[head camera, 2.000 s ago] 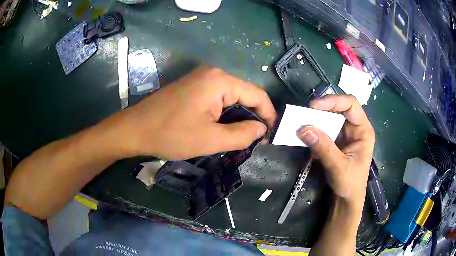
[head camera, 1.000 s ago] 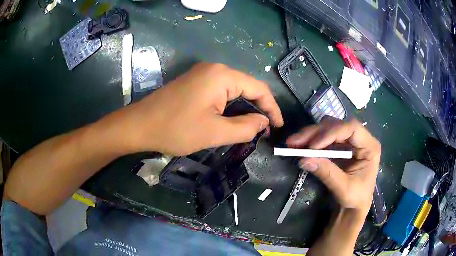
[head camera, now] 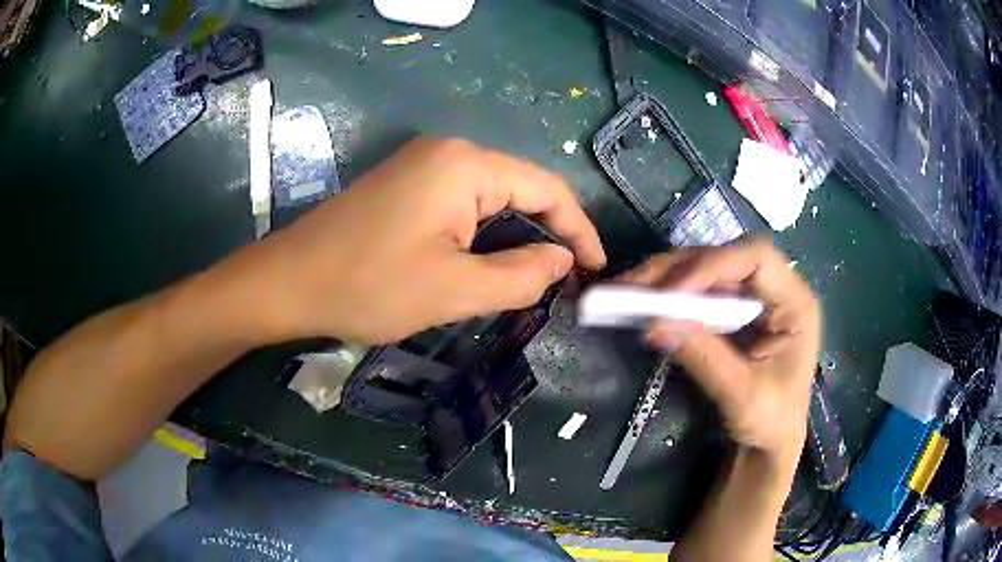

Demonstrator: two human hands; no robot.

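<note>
My left hand [head camera: 440,242] holds a dark phone part between thumb and fingers, above a black middle frame [head camera: 385,384] and a dark glossy rectangular part [head camera: 472,423]. Its fingers hide part of what it holds. My right hand [head camera: 742,340] grips a white card [head camera: 659,308] between thumb and fingers, seen nearly edge-on and blurred. The card's near end is just right of my left fingertips. The tweezers [head camera: 635,434] lie on the mat below my right hand.
The front housing [head camera: 648,159] with keypad lies at upper right, near a white piece [head camera: 767,184] and a red item [head camera: 756,117]. A white stick [head camera: 260,154] and silvery plates lie upper left. A black pen-like tool [head camera: 826,434] and blue-and-yellow item [head camera: 879,472] lie right. Crumpled film [head camera: 319,379] lies near the front edge.
My right hand has turned the white card from face-on to nearly edge-on and moved down, then slightly left. The housing's keypad is now uncovered. My left hand keeps its grip with little movement.
</note>
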